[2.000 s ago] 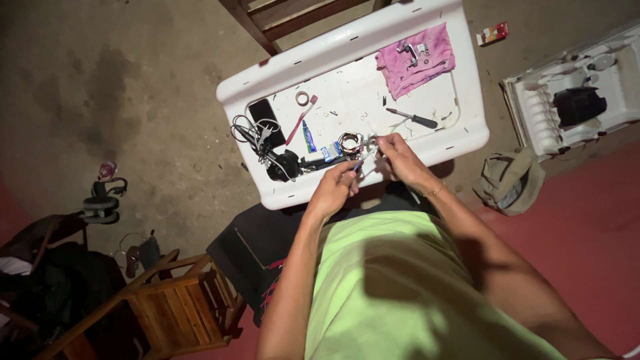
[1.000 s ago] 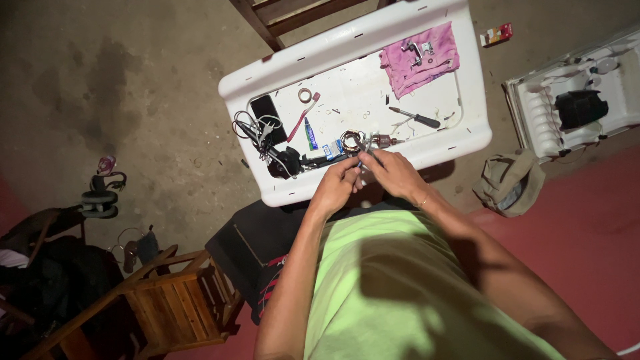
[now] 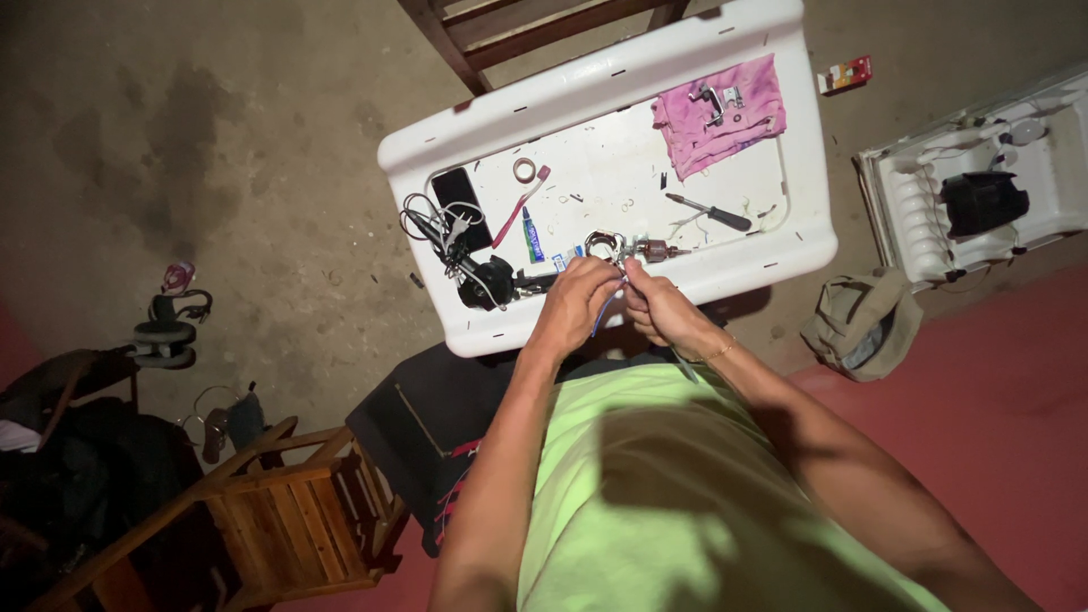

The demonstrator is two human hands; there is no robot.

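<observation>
My left hand [image 3: 582,297] and my right hand [image 3: 665,310] meet at the near edge of a white plastic tray-like table [image 3: 501,338]. A blue wire [image 3: 604,313] hangs from the fingers of my left hand, and my right hand pinches a small end beside it; what lies between the fingertips is partly hidden. A grey strip or tool end [image 3: 684,365] shows below my right hand. Just beyond the fingertips lie a ring-shaped wound motor coil [image 3: 604,245] and a small motor armature [image 3: 656,249]. A screwdriver [image 3: 722,216] rests further right.
On the table are a pink cloth [image 3: 680,151] with metal parts, a toothbrush [image 3: 520,207], a glue tube [image 3: 532,235], a tape roll [image 3: 524,170], a black phone [image 3: 461,204] and a corded black housing [image 3: 486,283]. Around it stand wooden chairs [image 3: 289,518], a cloth bag [image 3: 858,327] and a white casing [image 3: 918,195].
My hands have come closer together and lower, off the table's surface toward its near edge. The armature beside the coil, hidden by my right hand two seconds ago, shows now.
</observation>
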